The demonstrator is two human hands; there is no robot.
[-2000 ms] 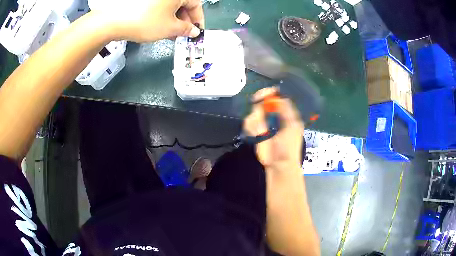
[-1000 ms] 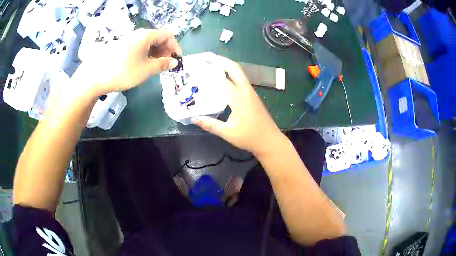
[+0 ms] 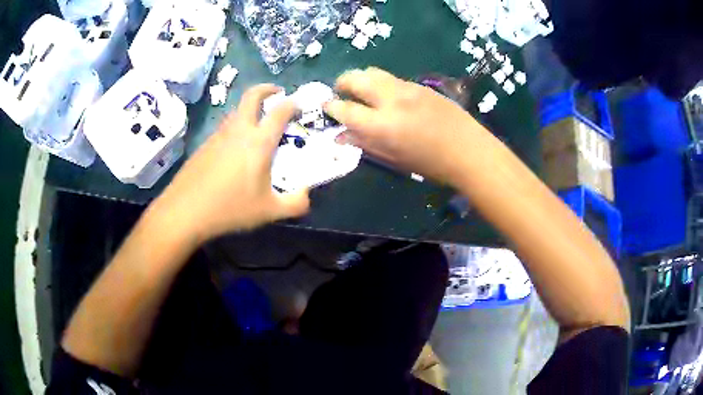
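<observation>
A white housing (image 3: 320, 160) with dark and blue wires inside lies on the green bench in front of me. My left hand (image 3: 239, 166) grips it around its left side, thumb at the near edge and fingers at the far left. My right hand (image 3: 401, 123) is at its upper right, with fingertips on the cutouts; whether they hold a small part is hidden. The flat bar tool and the glue gun are mostly hidden behind my right hand and forearm.
More white housings (image 3: 137, 129) are stacked at left. A clear plastic bag (image 3: 285, 29) and small white pieces (image 3: 362, 29) lie at the top. More white pieces (image 3: 487, 100) lie upper right. A bin of white parts (image 3: 493, 279) is below the bench edge. Blue bins (image 3: 659, 197) and a cardboard box (image 3: 582, 158) stand right.
My right hand first let go of the glue gun, then held the housing's right side, and is now at its upper right. My left hand has moved from the housing's top edge to its left side.
</observation>
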